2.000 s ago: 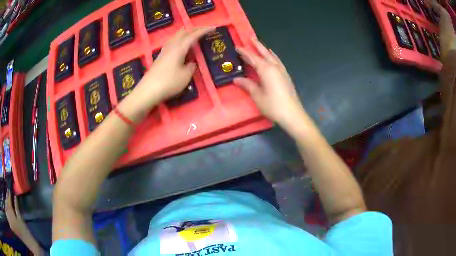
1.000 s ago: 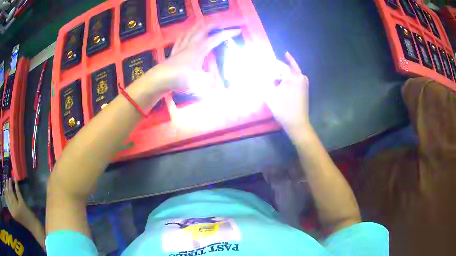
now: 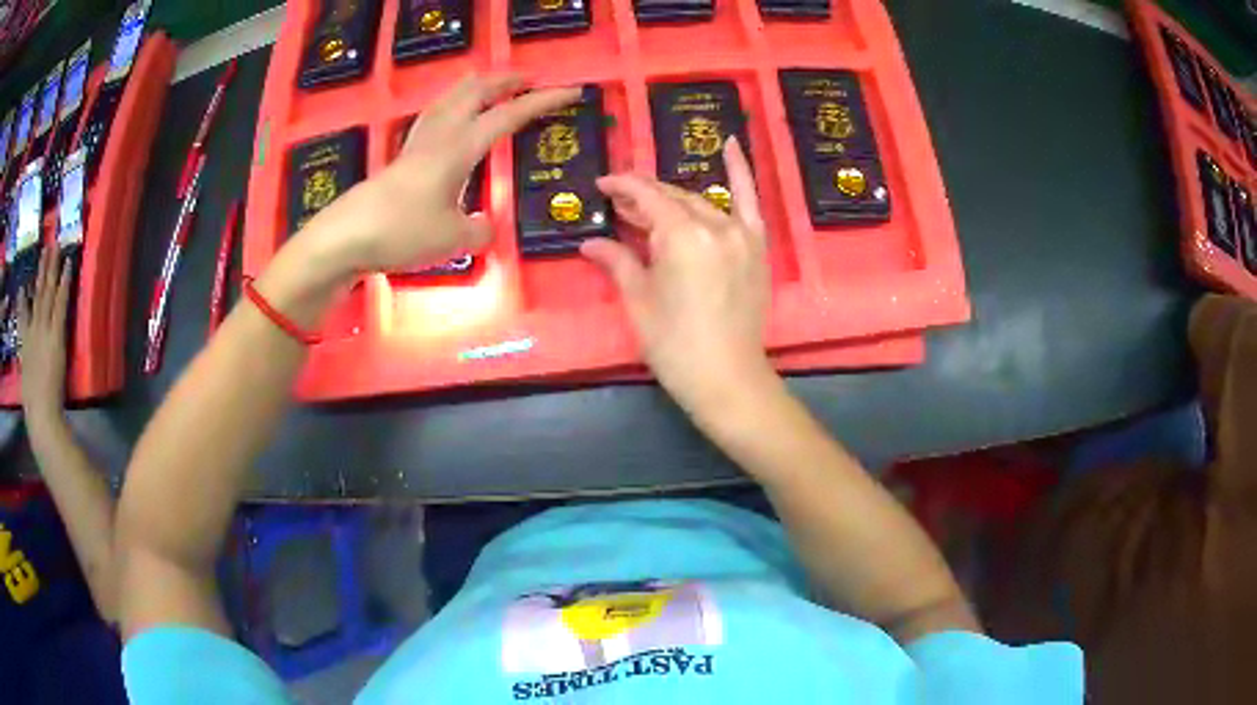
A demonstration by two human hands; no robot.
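Observation:
A red foam tray (image 3: 607, 320), stacked on another red slab, holds closed black phones with gold emblems and gold discs in two rows. A middle front-row phone (image 3: 563, 172) lies in its pocket between my hands. My left hand (image 3: 414, 200), red band at the wrist, has spread fingers; a long finger reaches the phone's top edge. It partly covers the phone to the left. My right hand (image 3: 682, 255) has thumb and fingertips apart at the phone's lower right edge and overlaps the neighbouring phone (image 3: 699, 124). Neither hand visibly holds a phone.
Red pens (image 3: 177, 241) lie on the dark bench left of the tray. Further left a red tray (image 3: 124, 234) holds phones with lit screens, with another person's hand (image 3: 44, 310) beside it. Another red tray (image 3: 1197, 152) is at the right, near a brown sleeve (image 3: 1227, 358).
My hands have moved left along the front row, from the rightmost phone to a middle one. The view has shifted, placing the tray further right. The large white glare has mostly gone.

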